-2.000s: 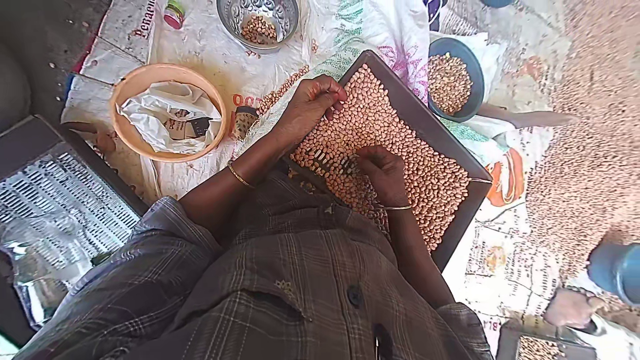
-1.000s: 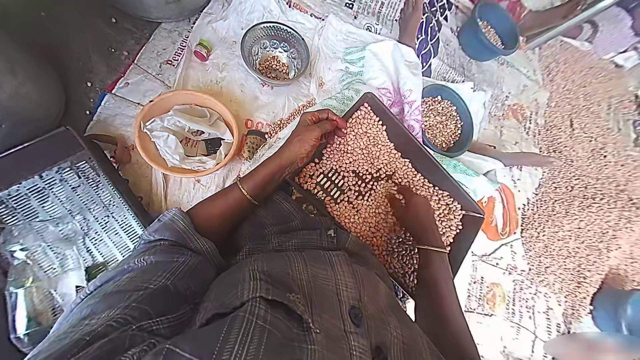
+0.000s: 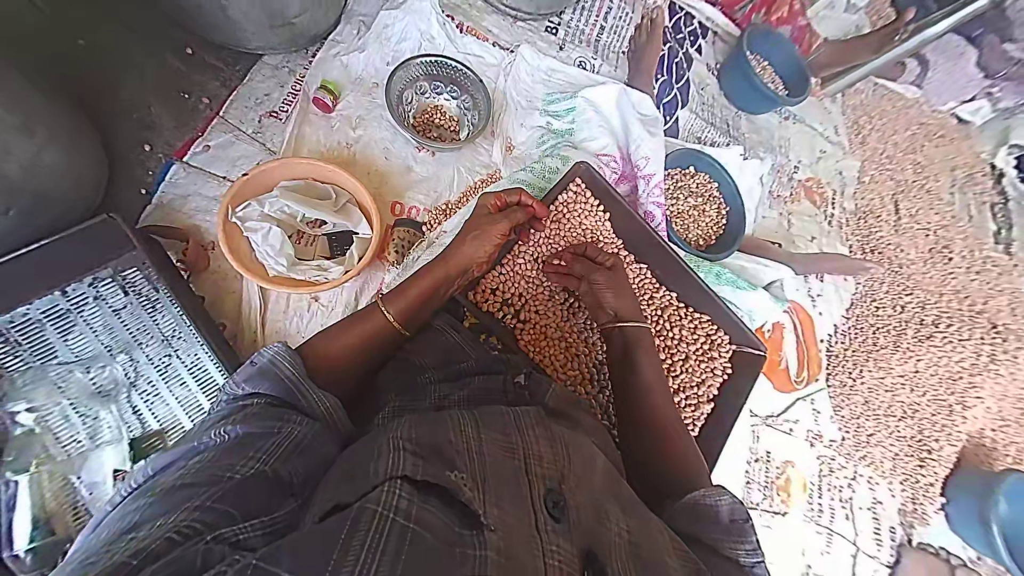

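A dark rectangular sieve tray (image 3: 740, 384) lies across my lap, spread with pinkish-brown peanut kernels (image 3: 688, 352). Over its upper left edge is my left hand (image 3: 500, 228), wearing a bangle, with its fingers bent and thumb near the fingertips; whether something small is between them cannot be told. My right hand (image 3: 592, 280), also with a bangle, is just above the kernels near the tray's middle, its fingers curled, and what they may hold is not clear. The slotted bottom of the tray is hidden by kernels.
An orange basin (image 3: 232, 232) holding a white bag sits left, near a steel bowl (image 3: 392, 92) of kernels. Blue tubs (image 3: 740, 232) stand right, by a large heap of kernels (image 3: 928, 336). A second sieve (image 3: 172, 304) is at far left. Another person's hand (image 3: 872, 44) is upper right.
My right hand has come up from the kernels at the tray's lower part toward its middle. The slotted bottom, seen earlier between my hands, is now covered with kernels.
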